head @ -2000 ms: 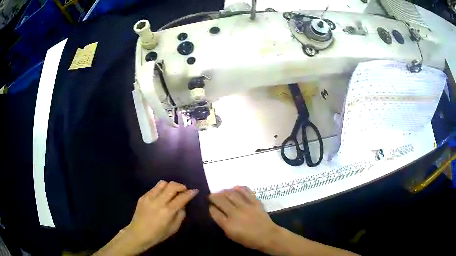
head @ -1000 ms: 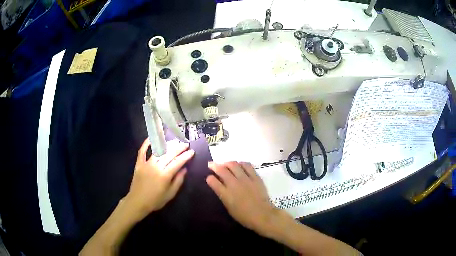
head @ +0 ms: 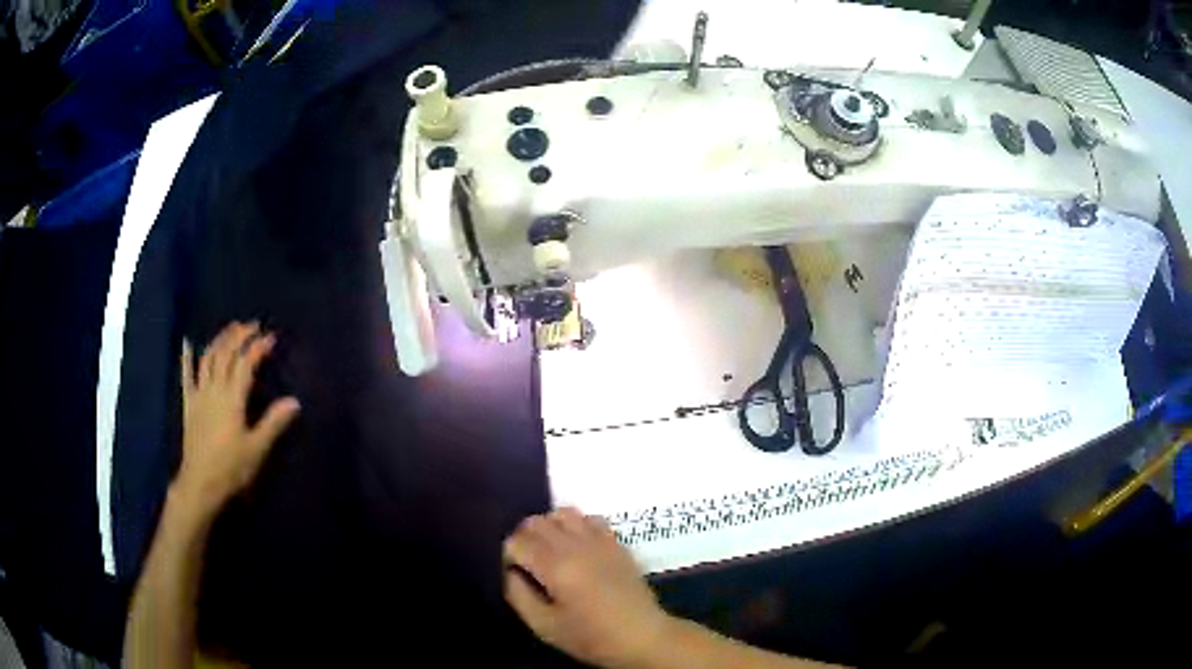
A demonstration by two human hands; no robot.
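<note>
Dark fabric [head: 431, 457] runs under the presser foot [head: 507, 318] of the off-white sewing machine [head: 680, 157] and spreads left and toward me. It looks purple under the lamp. My left hand [head: 233, 418] lies on the fabric well left of the needle area, fingers spread and thumb apart. My right hand [head: 582, 588] is below the needle area at the fabric's right edge, its fingers curled on the cloth. The fingertips and the exact grip are partly hidden.
Black shears [head: 795, 386] lie right of the needle under the arm. A printed sheet [head: 1026, 314] hangs at the machine's right end. A ruler scale [head: 811, 490] runs along the table's front. A white strip [head: 120, 340] of table shows at far left. Blue plastic [head: 118, 65] is at upper left.
My left hand has moved from beside the needle area far left and opened. My right hand has moved down toward me and curled. The tan paper at upper left no longer shows.
</note>
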